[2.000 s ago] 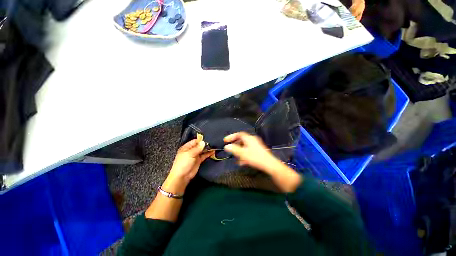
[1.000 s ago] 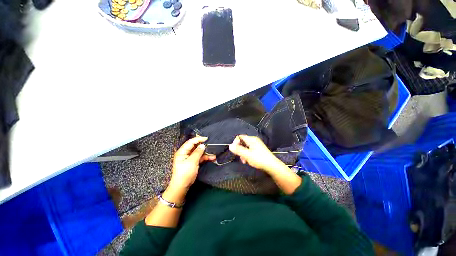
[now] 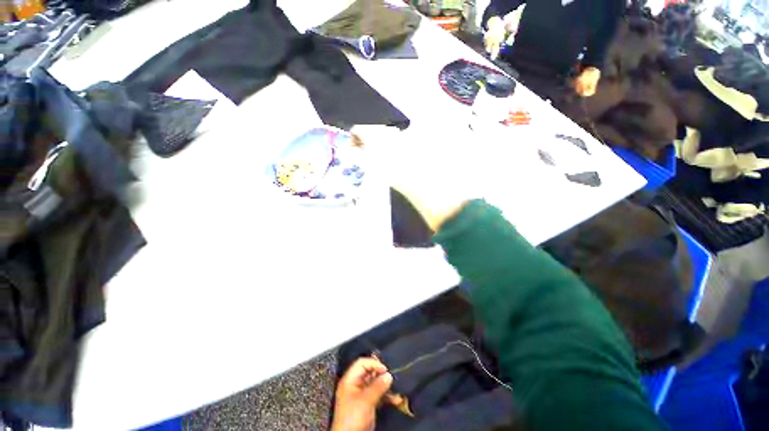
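The dark garment (image 3: 443, 370) lies bunched on the lap below the table edge. My left hand (image 3: 362, 391) pinches the garment at its left side, with a tan pointed strip (image 3: 398, 404) beside the fingers. A pale thread (image 3: 455, 343) loops from there across the cloth to the right. My right hand (image 3: 417, 192) reaches over the table, past the phone, towards the button tray (image 3: 317, 200); it is blurred and washed out, and its fingers cannot be made out. The tray holds yellow-gold and dark blue buttons.
The phone (image 3: 408, 223) lies partly under my right arm. Dark garments (image 3: 59, 278) cover the table's left side and far end. A dark round dish (image 3: 464, 82) stands near a person (image 3: 552, 34) across the table. A blue crate (image 3: 698, 269) holding dark garments stands at the right.
My right hand has left the garment and moved forward over the table. My left hand stays at the garment. The view has tilted up, showing more of the table and the person across.
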